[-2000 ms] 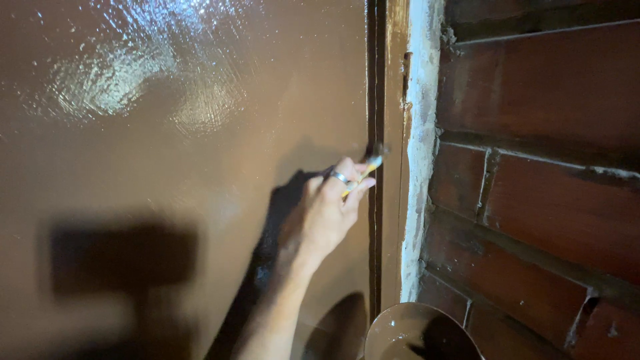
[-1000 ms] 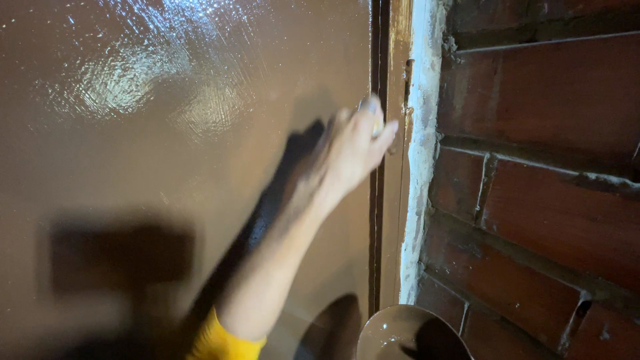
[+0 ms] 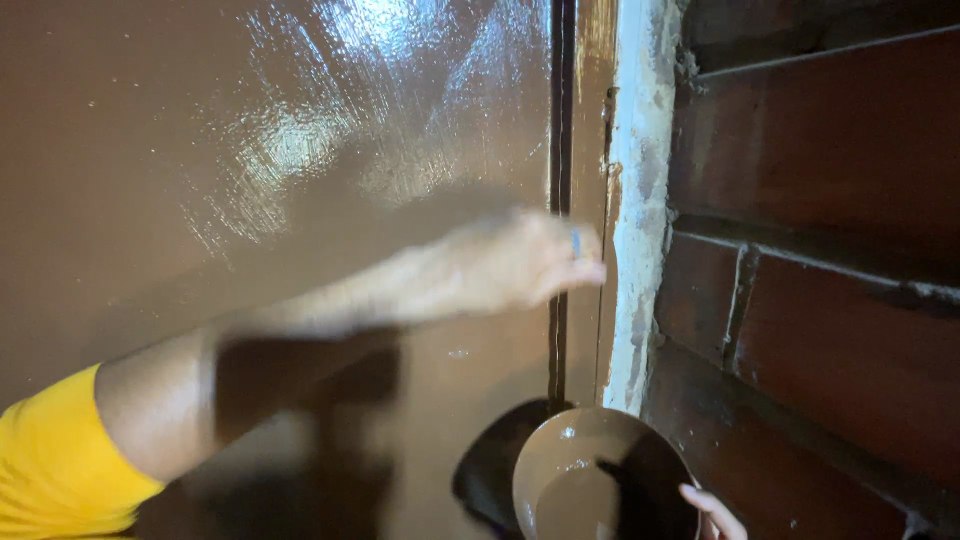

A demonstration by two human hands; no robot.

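My left hand (image 3: 562, 259), blurred and wearing a ring, reaches from the left across the glossy brown door panel (image 3: 450, 375) to the brown frame strip (image 3: 589, 337) at its right edge. Its fingers are closed; the small paintbrush seen in it earlier is hidden by blur and fingers. At the bottom, my right hand (image 3: 716, 514) grips the right rim of a round container (image 3: 540, 465) with brown paint inside. Only its fingers show. The container sits below the left hand, partly in shadow.
A dark vertical groove (image 3: 559, 360) runs between panel and frame. Right of the frame is a rough whitish strip (image 3: 637, 247), then a dark red brick wall (image 3: 840, 322) with mortar joints. Wet paint shines on the upper panel.
My left hand has moved along the groove and frame edge, first higher, now lower. More of the forearm and yellow sleeve shows at the left. Fingers of my right hand now show at the container.
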